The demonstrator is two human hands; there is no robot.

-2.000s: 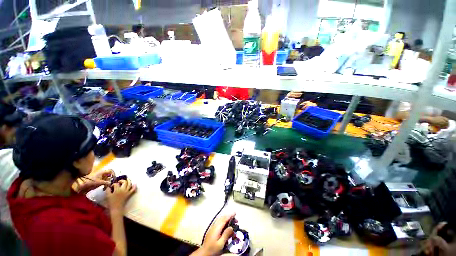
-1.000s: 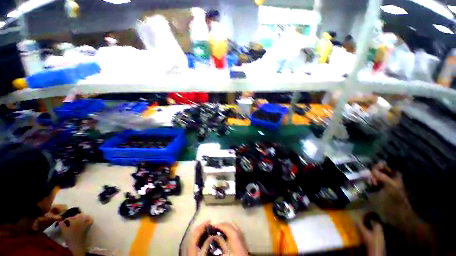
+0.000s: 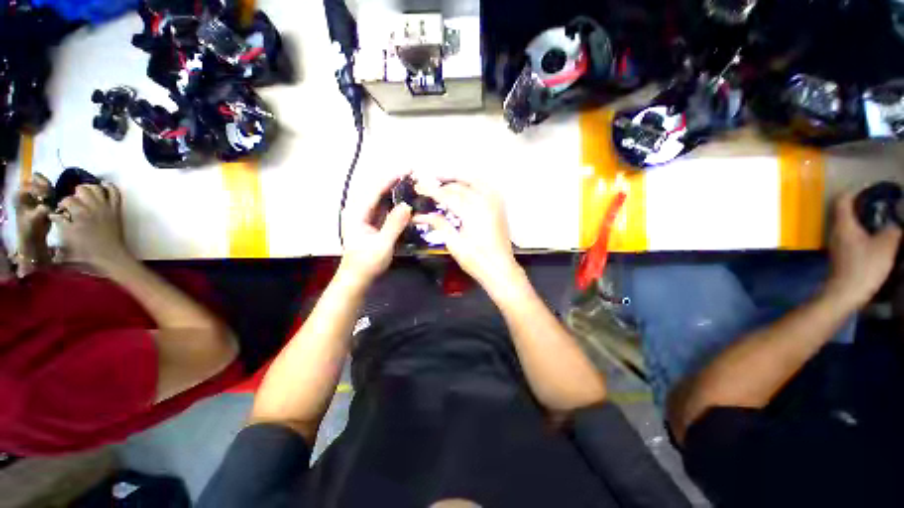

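My left hand (image 3: 369, 236) and my right hand (image 3: 474, 226) hold a black unit (image 3: 414, 203) between them at the bench's front edge. The unit has a black knobbly part on top and a silver-white inside showing at its lower right. My left hand grips its left side. My right hand's fingers lie over its top and right side. The fingers hide much of it, and fine detail is blurred.
A white screw feeder (image 3: 421, 62) stands ahead, with an electric screwdriver (image 3: 342, 50) and its cord at its left. Partly built units (image 3: 208, 89) lie left and more (image 3: 649, 129) right. A red-handled tool (image 3: 600, 243) crosses the bench edge. People work on both sides.
The view has tilted down from the shelf and bins to the bench edge and my lap. Both my forearms now show. The black unit is still between my hands.
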